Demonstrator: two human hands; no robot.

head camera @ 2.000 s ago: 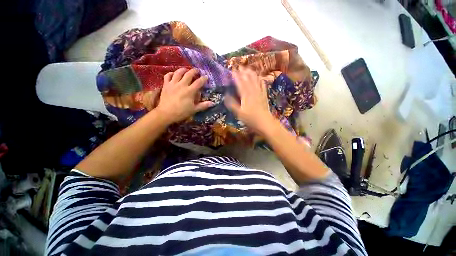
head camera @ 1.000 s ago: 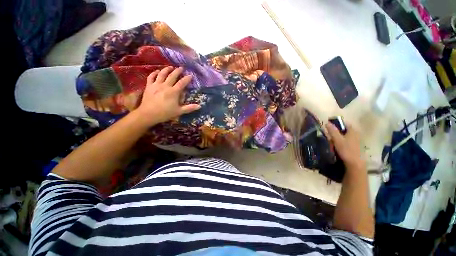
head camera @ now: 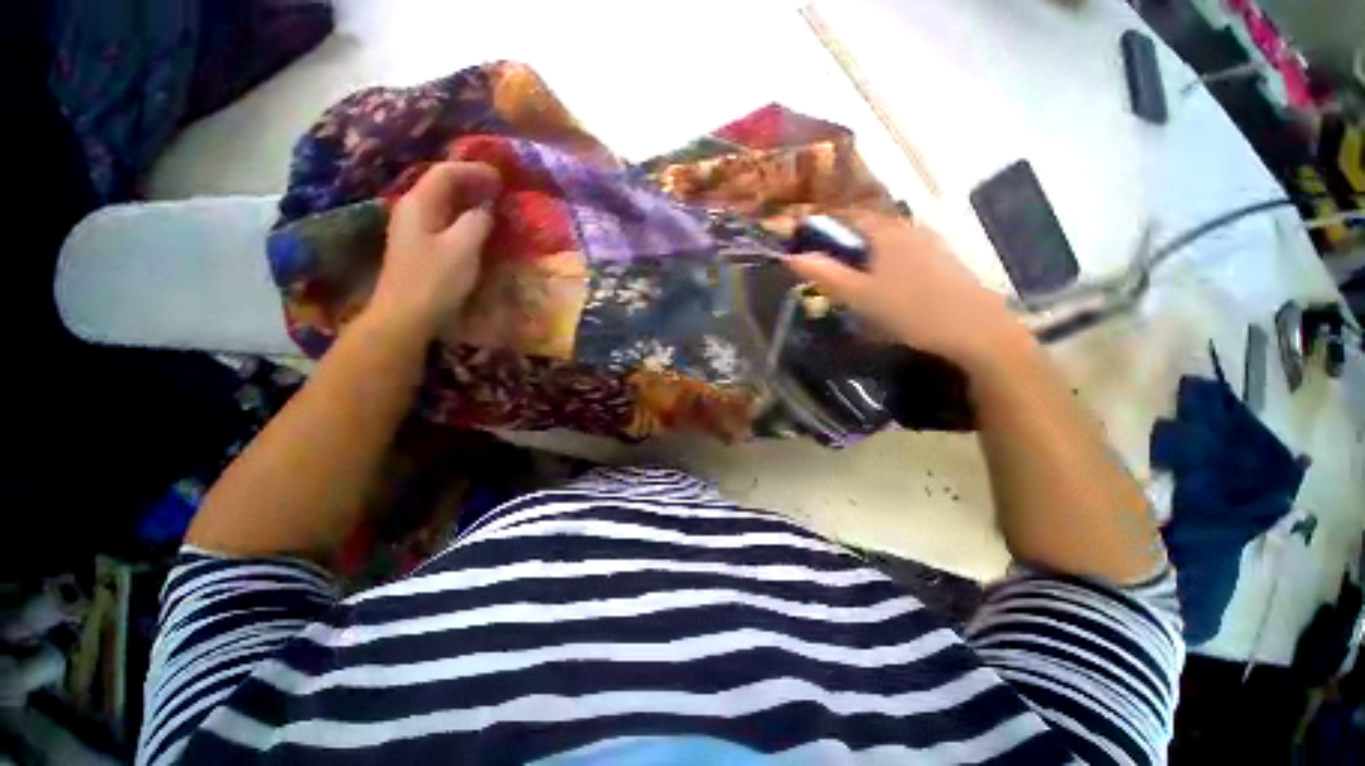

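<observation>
The patchwork-print garment (head camera: 644, 322) lies over the sleeve board (head camera: 165, 277), whose pale rounded end shows at the left. My left hand (head camera: 437, 247) pinches a fold of the red and purple cloth between thumb and fingers. My right hand (head camera: 898, 285) is closed round the handle of the dark iron (head camera: 853, 382), which is over the right part of the garment. The iron is motion-blurred, and whether its soleplate touches the cloth is not clear. Its cord runs off to the right.
A smartphone (head camera: 1024, 228) lies right of the garment. A wooden ruler (head camera: 871, 97) and a small black case (head camera: 1144, 78) lie farther back. Dark blue cloth (head camera: 1220, 501) and small dark tools (head camera: 1290, 347) are at the right. A dark garment (head camera: 180, 75) is at upper left.
My right hand has moved from the garment to the iron and brought it left over the cloth. My left hand has gone from lying flat to pinching the fabric.
</observation>
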